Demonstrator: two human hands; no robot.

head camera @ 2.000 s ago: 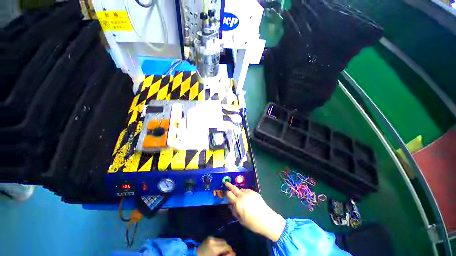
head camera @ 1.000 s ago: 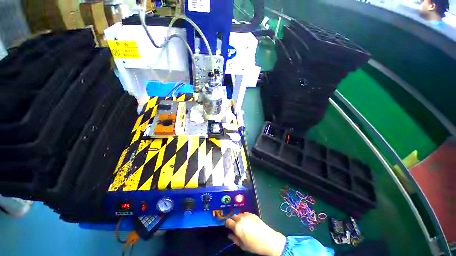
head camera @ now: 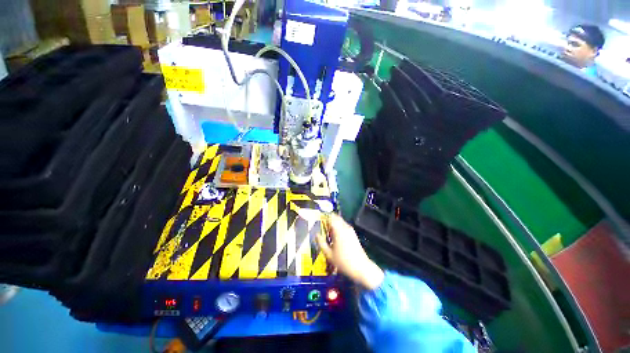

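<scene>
The press head (head camera: pixel 304 157), a silver vertical cylinder, stands over the right part of the silver-white fixture plate (head camera: pixel 273 178) at the back of the bed. The right-hand nest is hidden under or behind it. The orange fixture block (head camera: pixel 235 170) with a dark round centre sits on the plate's left. My right hand (head camera: pixel 342 248) is over the right side of the yellow-black striped bed (head camera: pixel 238 234), in front of the press head. Its fingertips are blurred, near a pale strip, and I cannot tell if they hold anything. My left hand is out of the picture.
Black tray stacks stand left (head camera: pixel 90 179) and behind right (head camera: pixel 435 124). A black compartment tray (head camera: pixel 442 251) lies right of the press. The front panel (head camera: pixel 259 301) has green and red lights. A rail (head camera: pixel 511 207) curves along the right. A person (head camera: pixel 584 47) is at far right.
The plate has slid back under the press head since the oldest frame. My right hand has moved from the front panel up over the bed. My left hand has left the picture. The view has tilted up.
</scene>
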